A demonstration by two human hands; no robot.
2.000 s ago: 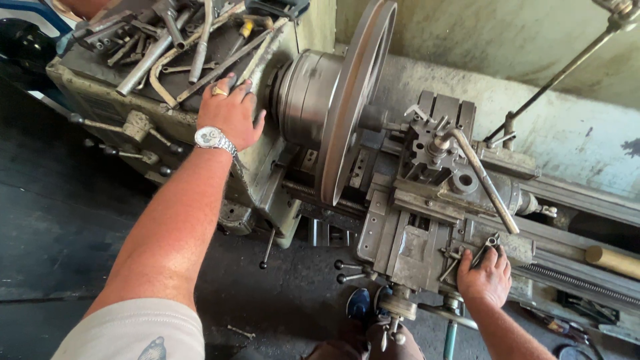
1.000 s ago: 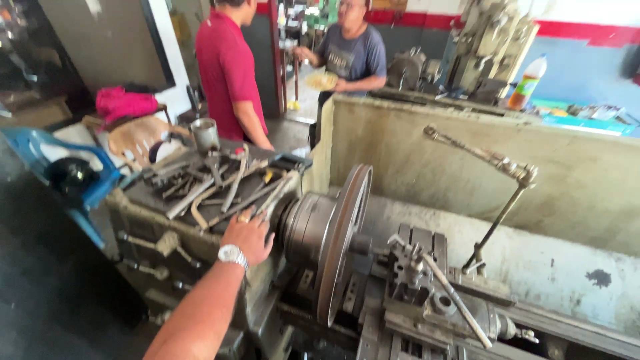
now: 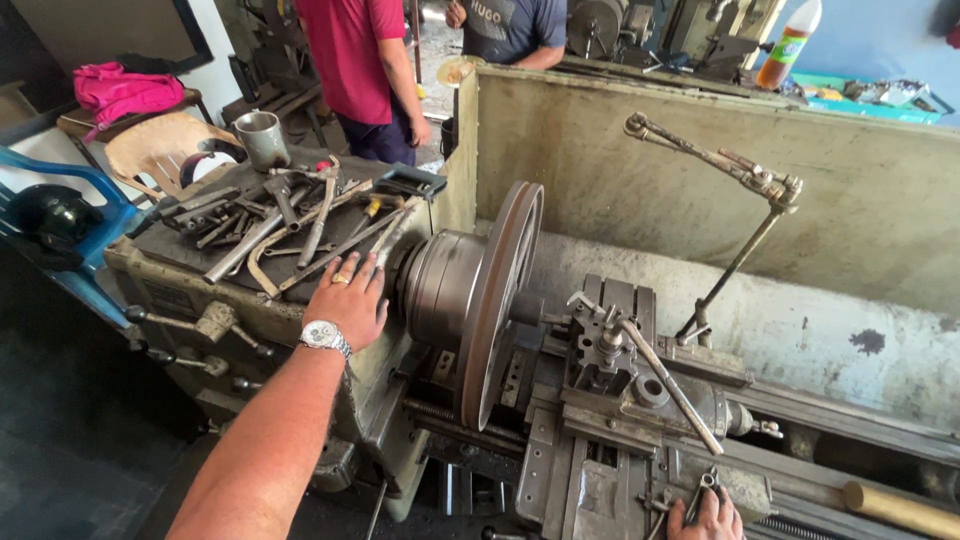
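Observation:
My left hand (image 3: 347,304), with a ring and a wristwatch, rests fingers spread on the edge of the lathe's headstock (image 3: 375,330), close to a pile of wrenches and other hand tools (image 3: 289,217). To its right the lathe chuck (image 3: 442,289) carries a large grooved pulley wheel (image 3: 499,307). My right hand (image 3: 705,517), cut off by the bottom edge, lies on the carriage beside a small metal tool (image 3: 705,484); whether it grips it I cannot tell. A tool post (image 3: 611,337) with a long clamping handle (image 3: 671,386) stands between wheel and tailstock side.
A metal mug (image 3: 262,140) stands on the headstock. Behind the bed rise a splash guard (image 3: 675,165) and a jointed arm (image 3: 739,262). Two people (image 3: 360,60) stand beyond the lathe. Control levers (image 3: 217,322) stick out at the front left. A wooden-looking rod (image 3: 900,510) lies at lower right.
The view has tilted up since two seconds ago, bringing the people and splash guard into sight. My left hand stays on the headstock edge. My right hand, out of view one second ago, shows again.

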